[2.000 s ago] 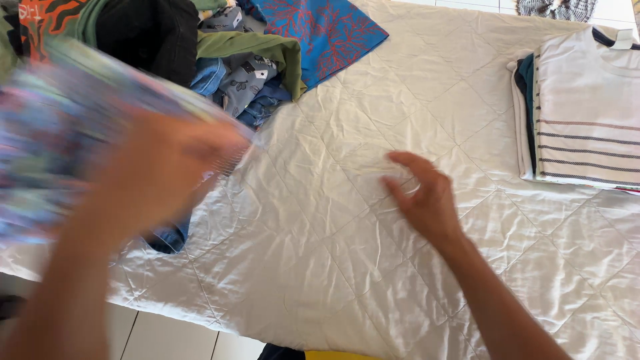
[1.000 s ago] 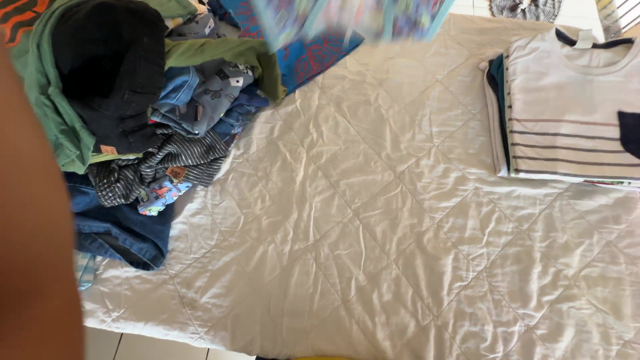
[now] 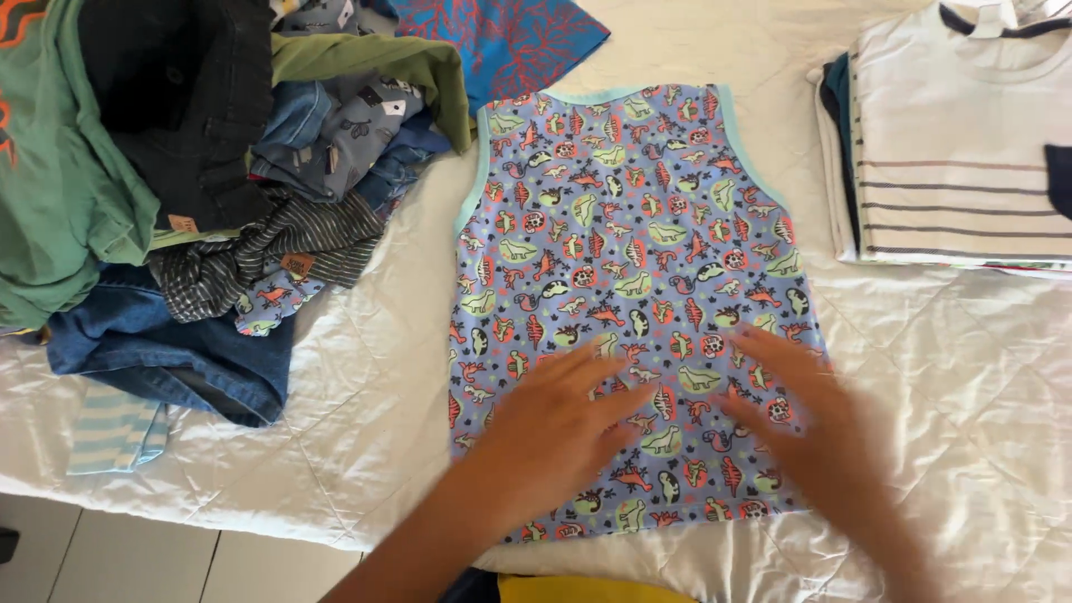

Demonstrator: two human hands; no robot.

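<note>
A sleeveless child's shirt, purple-blue with a dinosaur print and pale aqua trim, lies spread flat on a cream quilted bedcover. Its neckline points away from me. Over its lower left part is my left hand, fingers apart and holding nothing. My right hand, somewhat blurred, is over the lower right part, also with fingers spread and nothing gripped. Whether either palm presses on the cloth cannot be told.
At left is a heap of clothes with black pants, a green garment and denim shorts. A blue cloth with red coral print lies behind. Folded shirts are stacked at right. Yellow cloth shows at the near edge.
The printed shirt, blurred at the left two seconds ago and at the top edge one second ago, now lies flat in the middle. Both hands are now over it.
</note>
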